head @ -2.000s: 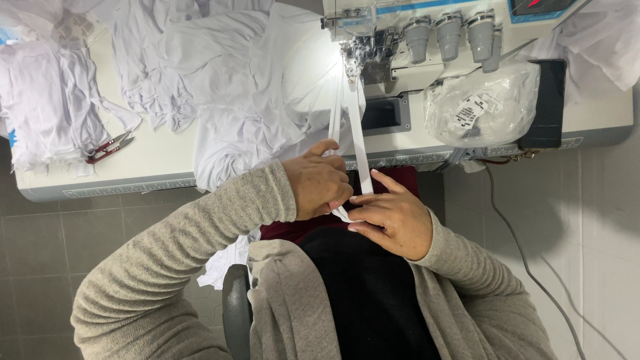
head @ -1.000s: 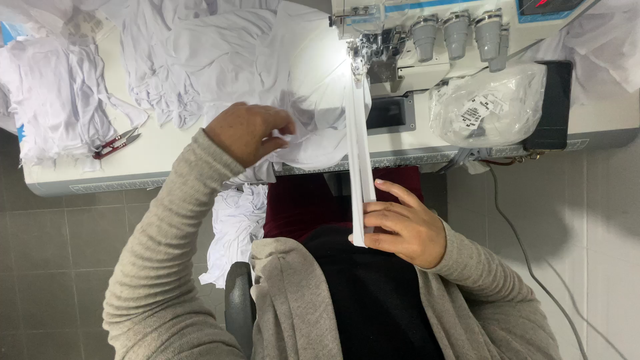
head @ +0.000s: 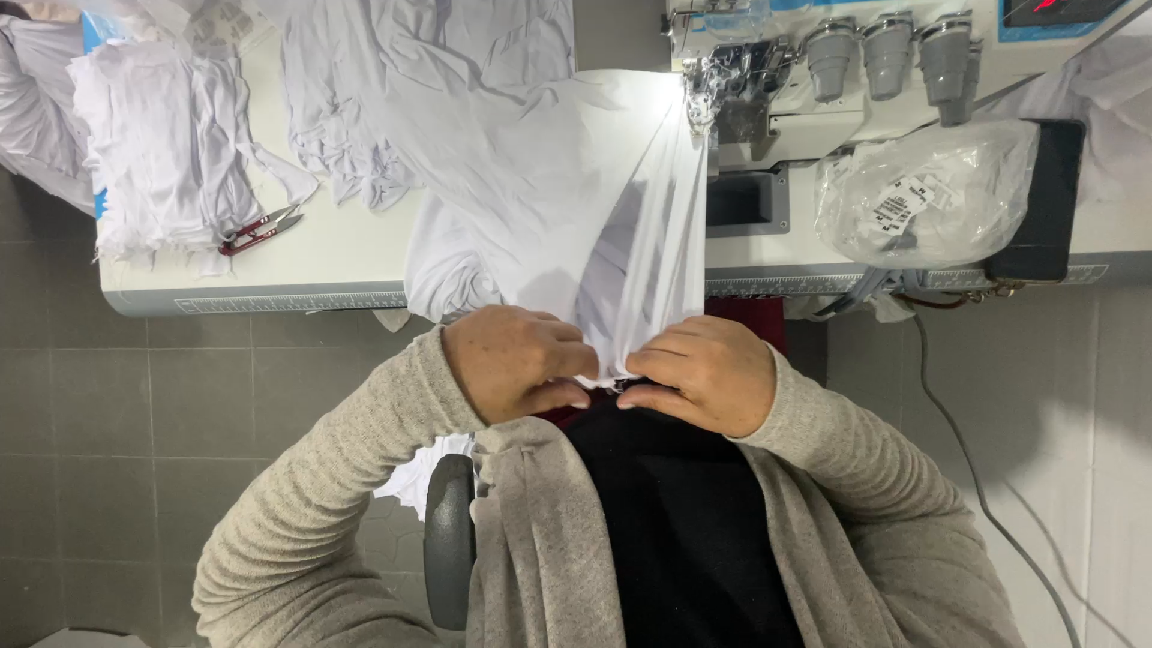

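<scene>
White knit fabric (head: pixel 558 180) stretches from under the needle area of a sewing machine (head: pixel 720 90) down over the table's front edge to my lap. My left hand (head: pixel 522 360) pinches its lower edge between thumb and fingers. Close on the right, my right hand (head: pixel 702 373) grips the same edge, the fabric gathered in folds beside its fingertips. Both hands are near each other in front of my black top. The machine's lamp lights the fabric at the presser foot, whose exact contact with the cloth is hard to make out.
Red-handled thread snips (head: pixel 261 232) lie beside a stack of white fabric pieces (head: pixel 162 153) at the left. A clear plastic bag of printed labels (head: pixel 927 193) rests against a black phone-like object (head: pixel 1039 202) at the right. A ruler strip (head: pixel 297 299) runs along the table's edge.
My left hand has moved from beside the table edge down to the fabric's lower edge. The narrow white strips held by my right hand earlier no longer show; broad fabric now spans between machine and hands.
</scene>
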